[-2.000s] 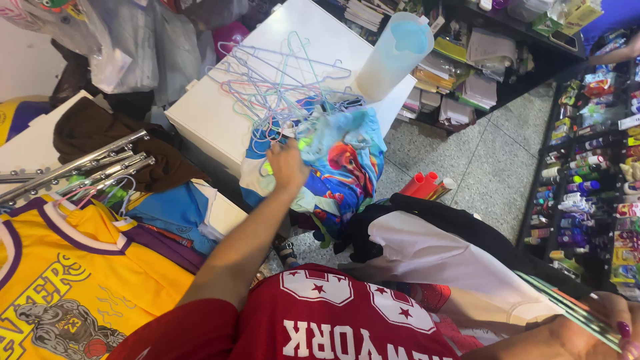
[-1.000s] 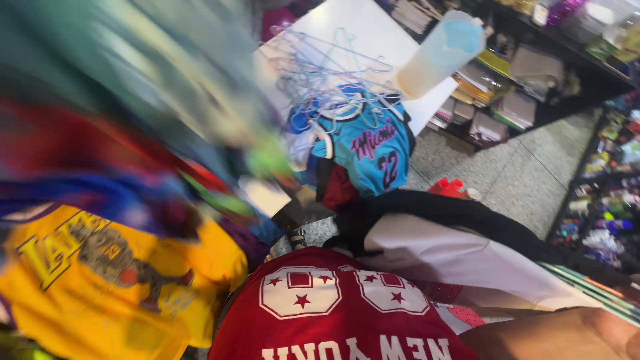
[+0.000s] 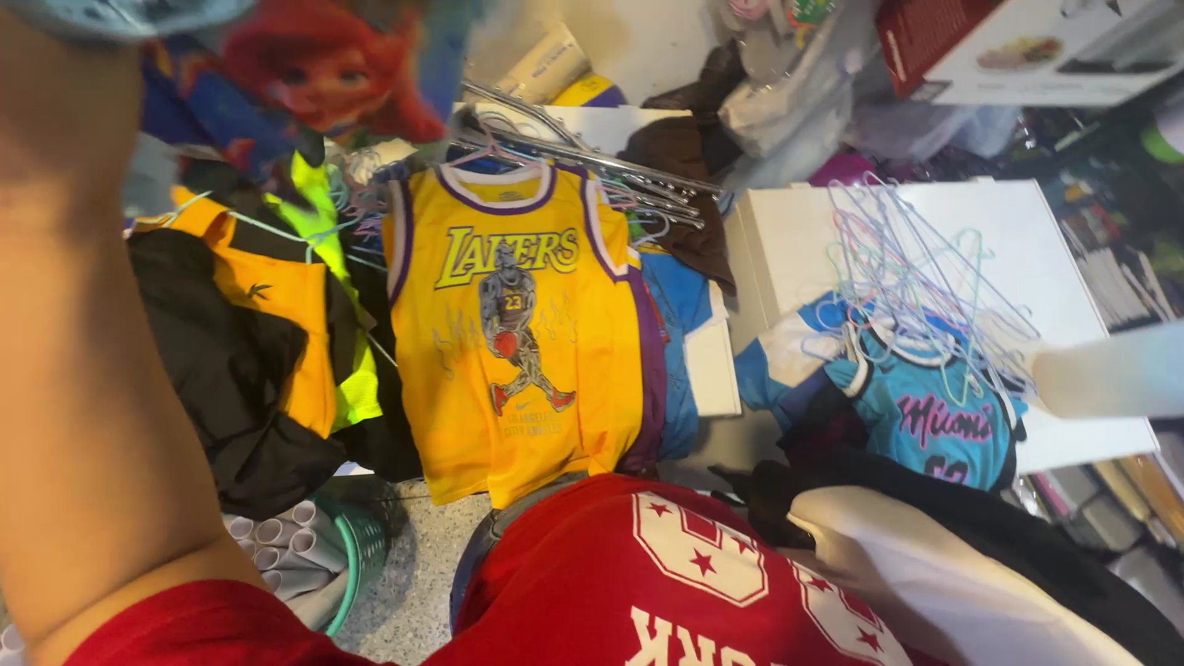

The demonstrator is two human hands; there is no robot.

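Note:
My left forearm rises along the left edge, but my left hand lies outside the frame. Beside that arm, at the top left, hangs a blurred blue garment with a red-haired cartoon figure (image 3: 324,74); what holds it is hidden. My right hand is out of view. A yellow and purple basketball jersey (image 3: 518,342) hangs from a hanger on a chrome rack (image 3: 592,153). On a white box (image 3: 1045,222) at the right is a tangle of pastel hangers (image 3: 925,268), partly over a turquoise jersey (image 3: 925,416). A black and white garment (image 3: 916,555) is at the lower right.
Black, orange and neon garments (image 3: 277,314) hang at the left, above a green basket (image 3: 356,555) of rolled white tubes. A translucent container (image 3: 1110,370) stands by the hangers. Plastic bags (image 3: 795,111) and a printed carton (image 3: 1045,46) are at the top right.
The cartoon-print garment has left the pile on the white box and is now at the upper left, by my raised left arm. The turquoise jersey is uncovered. The view has swung left.

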